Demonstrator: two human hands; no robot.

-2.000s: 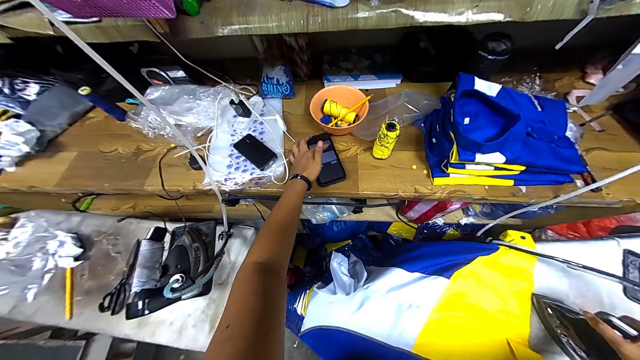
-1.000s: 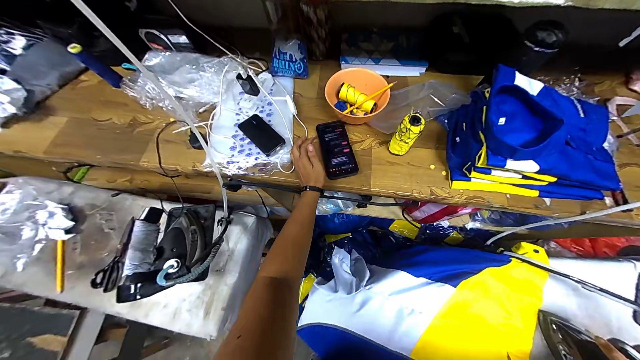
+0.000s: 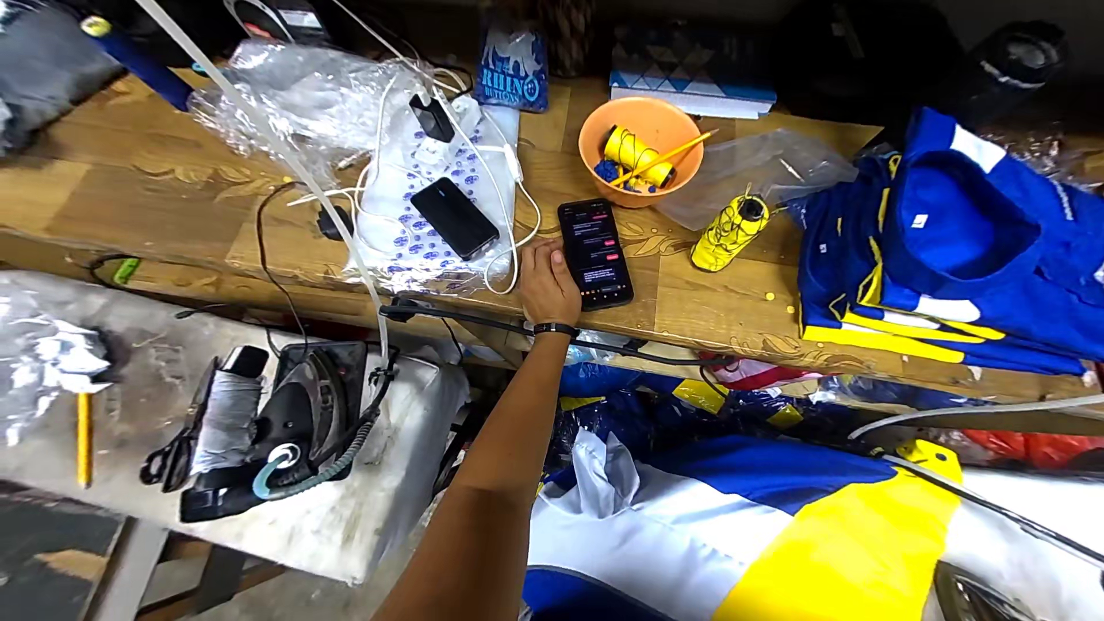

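Observation:
My left hand [image 3: 549,280], with a dark band at the wrist, rests palm down at the edge of a wooden shelf. Its fingers are bent and close together, touching or nearly touching the left edge of a black smartphone [image 3: 597,254] with a lit screen. Whether it grips anything is unclear. At the lower right, part of an iron [image 3: 979,595] lies on blue, white and yellow fabric [image 3: 828,543]; my right hand is out of view. A second dark phone or power bank [image 3: 454,217] lies left of my left hand, on a printed plastic bag.
An orange bowl [image 3: 641,108] with yellow thread, a yellow thread spool [image 3: 730,231] and stacked blue garments [image 3: 966,224] are on the shelf. Another iron [image 3: 302,423], scissors [image 3: 177,444] and a yellow pencil [image 3: 84,440] lie on the left padded board. Cables cross the shelf edge.
My left hand, on the smartphone two seconds ago, now rests at its left edge. The screen has become lit. My right hand, earlier at the lower-right iron, has left the view.

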